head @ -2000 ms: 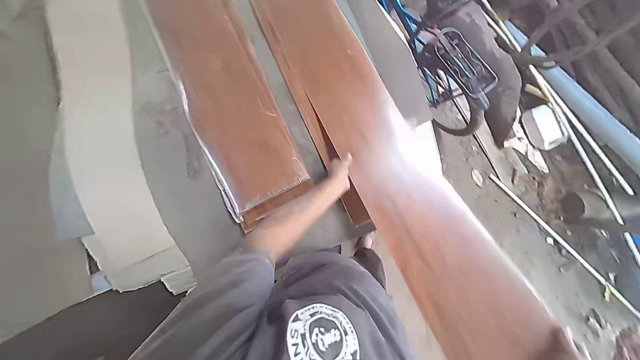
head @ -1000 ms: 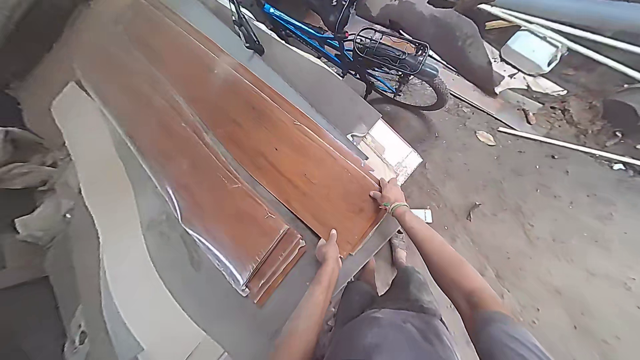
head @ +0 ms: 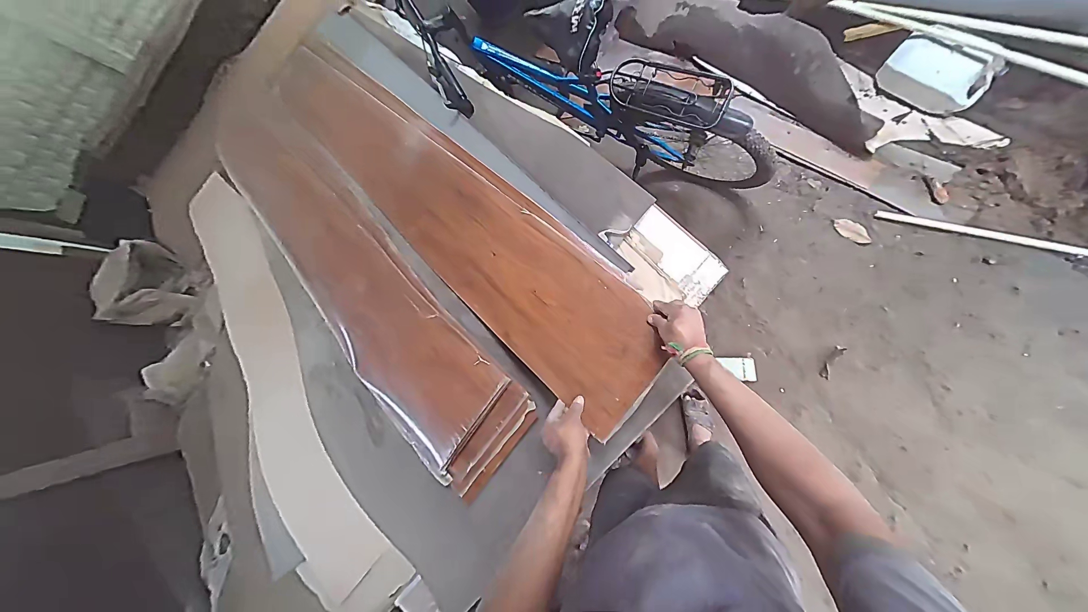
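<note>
Both of my hands are at the near end of a long brown wood-grain sheet (head: 510, 289) that lies on a grey sheet. My left hand (head: 568, 427) has its thumb on the left edge near the corner, its fingers lower and partly hidden. With a banded wrist, my right hand (head: 680, 330) grips the right edge by the other corner. Left of this sheet and apart from it rests a stack of similar brown sheets (head: 391, 314), glossy along the edge, with uneven near ends. Further left lies a long pale strip (head: 272, 391) with a wavy edge.
A blue bicycle (head: 595, 102) stands beyond the sheets at the upper right. Near my right hand is a white board (head: 680, 251). White pipes (head: 977, 234) and a pale plastic container (head: 935, 72) lie on the dirt ground. Crumpled material (head: 140, 285) sits at the left.
Two seconds ago the brown sheet stretched past my body toward the lower right; now it lies beside the stack. Both hands hold about the same places as one second ago. The view has shifted.
</note>
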